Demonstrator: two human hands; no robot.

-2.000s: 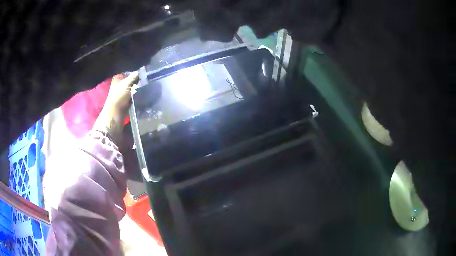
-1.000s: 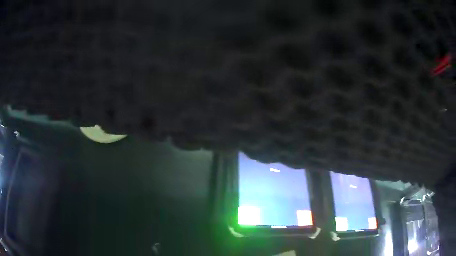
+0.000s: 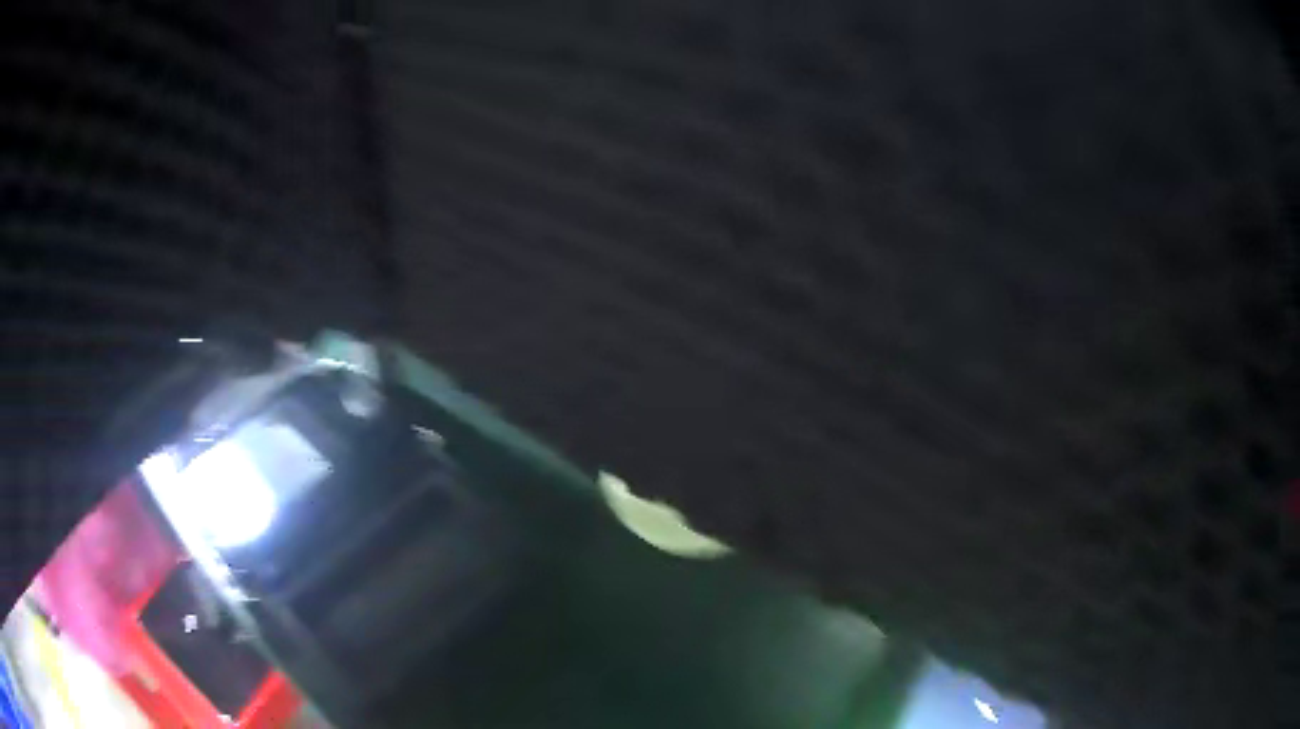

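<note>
Neither of my hands is in the picture. A dark, glossy display unit [image 3: 321, 499] lies on the dark green mat [image 3: 599, 641] at the lower left, with a strong white glare on its left part. A second dark rectangular unit [image 3: 406, 570] seems to lie just in front of it, blurred. Part of a lit blue-violet screen [image 3: 955, 698] shows at the bottom edge, right of the middle.
Black foam [image 3: 798, 285] fills the top and right. A pale yellow-green disc [image 3: 659, 521] shows at the foam's edge. Beyond the mat's left edge are a red frame [image 3: 178, 691], a pink-red area [image 3: 107, 563] and a bit of blue at the corner.
The view has swung back left from the two lit screens; only part of one still shows. The left hand and sleeve seen two seconds ago at the glossy unit are out of the picture.
</note>
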